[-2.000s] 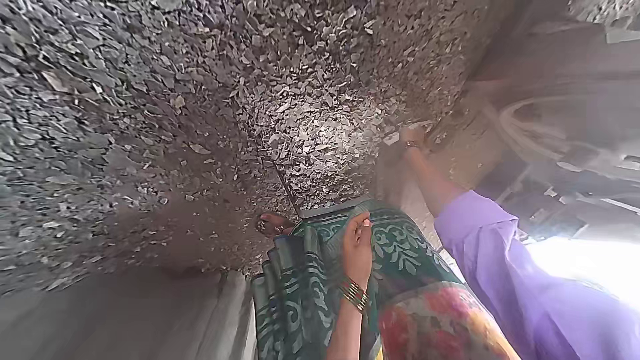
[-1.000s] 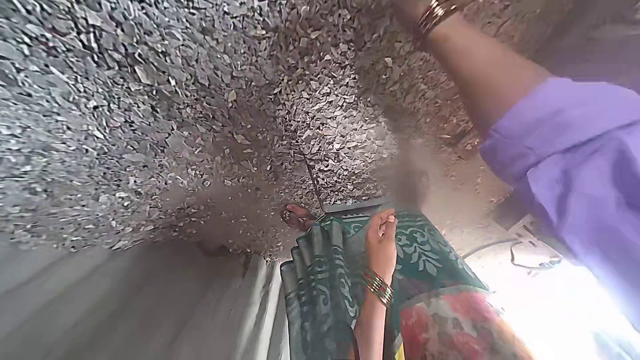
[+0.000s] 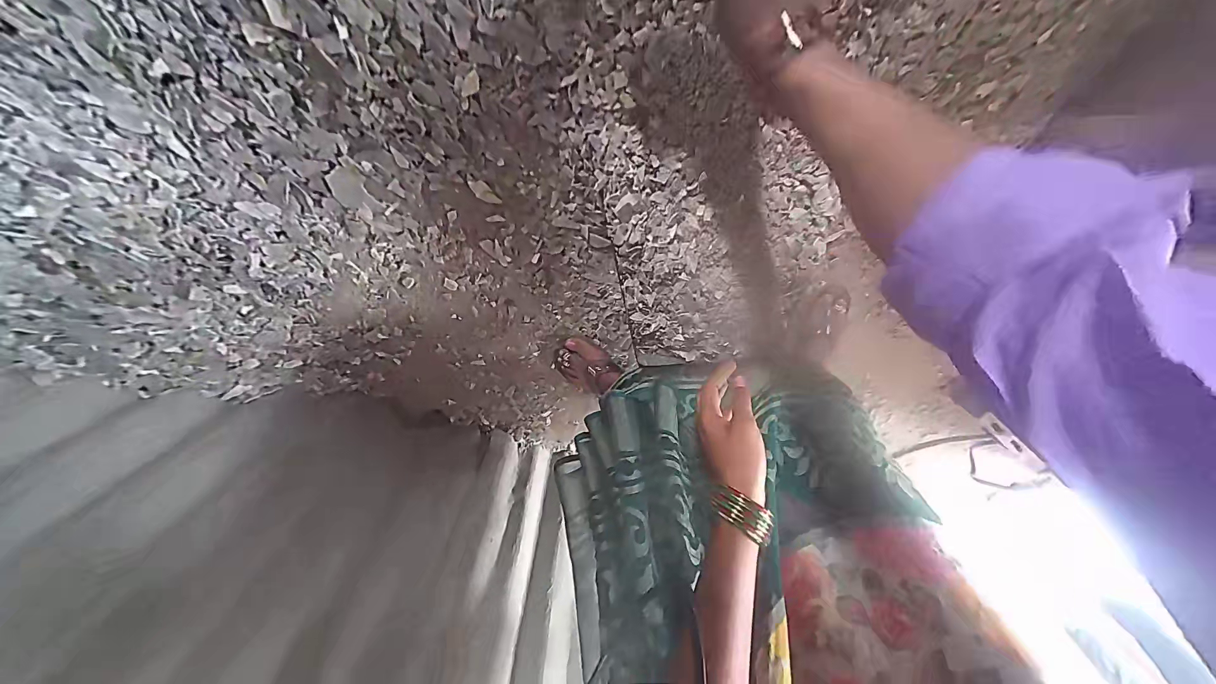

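Observation:
My left hand [image 3: 731, 427], with bangles at its wrist, lies over the green patterned cloth [image 3: 655, 456] on my lap, fingers slightly apart and nothing seen in them. My right hand [image 3: 769, 47] is up at the top edge, partly cut off and blurred, above the heap of flat grey chips [image 3: 361, 190]. A dark, blurred streak [image 3: 746, 209] runs from beside it down toward my lap; whether this is falling dust or a thing in the hand, I cannot tell. The fingers of that hand are unclear.
My bare foot [image 3: 584, 366] is at the heap's near edge. Pale folded sheeting [image 3: 285, 532] spreads over the lower left. A thin dark line [image 3: 622, 285] crosses the chips in front of my lap. A cable [image 3: 997, 475] lies at the right, near bright light.
My right hand has moved from low at the right side of the chips up to the top edge. The dark streak shows more strongly now. My left hand stays over my lap.

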